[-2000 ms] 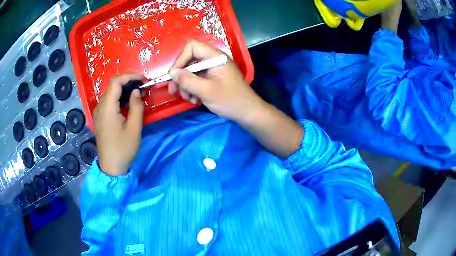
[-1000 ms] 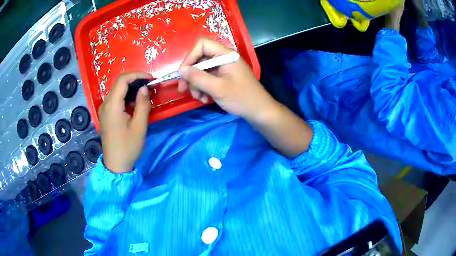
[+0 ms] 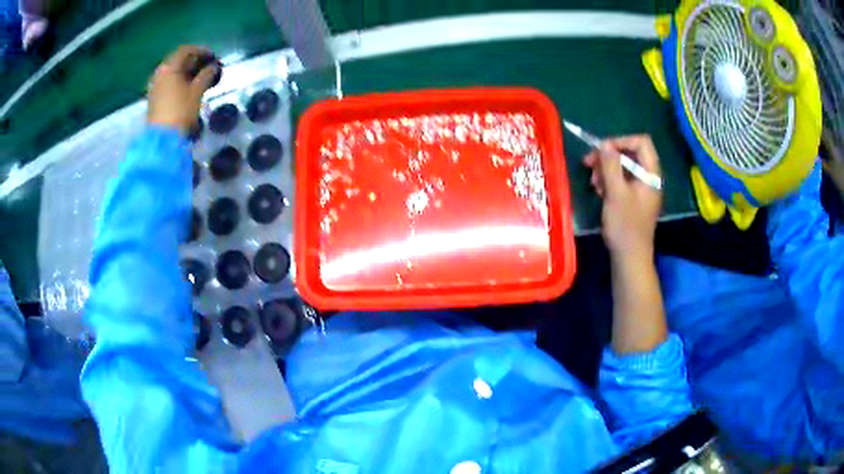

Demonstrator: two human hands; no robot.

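Note:
My left hand [image 3: 178, 88] is at the upper left, over the far end of the clear plastic tray [image 3: 79, 222], with a round black part [image 3: 209, 70] at its fingertips. My right hand [image 3: 631, 190] is right of the red tray [image 3: 435, 298] and holds a white pen-shaped tool [image 3: 642, 173], its thin tip pointing up and left. Many tiny silvery pieces [image 3: 418, 201] lie scattered in the red tray. Several black discs [image 3: 266, 203] sit in rows in the clear tray; my left sleeve hides part of them.
A yellow and blue desk fan [image 3: 731, 85] stands at the upper right. A person's blue sleeve [image 3: 803, 231] shows at the right edge. A dark flat object [image 3: 666, 449] is at the lower edge. White strips [image 3: 500, 28] cross the green surface behind the trays.
My left hand has moved from the red tray to the far upper left with the black part. My right hand has moved off the red tray to its right. The view has shifted, showing the whole fan.

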